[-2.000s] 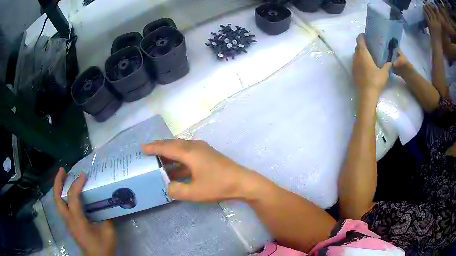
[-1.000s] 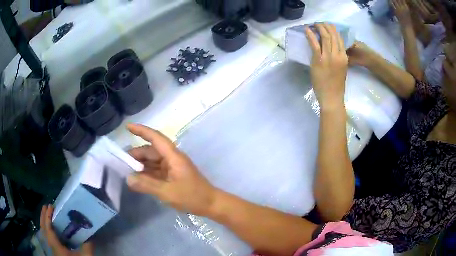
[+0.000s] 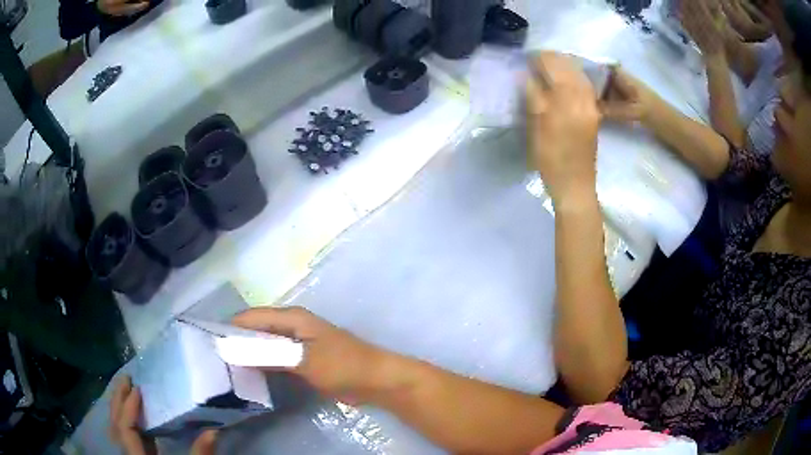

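A pale blue and white product box (image 3: 178, 378) is held low at the left, its white end flaps turned towards the right. My left hand (image 3: 133, 422) holds the box from below and the left, cut off by the bottom edge, with fingertips showing at two places. My right hand (image 3: 311, 351) is at the box's flap end, its fingers behind and against a white tuck flap (image 3: 260, 351) that sticks out. The inside of the box cannot be made out.
Dark moulded cups (image 3: 164, 209) stand stacked at the left beyond the box, with a cluster of small fittings (image 3: 329, 139) to their right. Another cup (image 3: 397, 84) stands farther back. At the right a neighbour's hands (image 3: 565, 115) hold a blurred box (image 3: 496, 86). A person's hands show at the top left.
The box in my hands has turned so its picture side no longer shows. My right hand has moved lower, onto the flap. The neighbour's box has moved slightly left.
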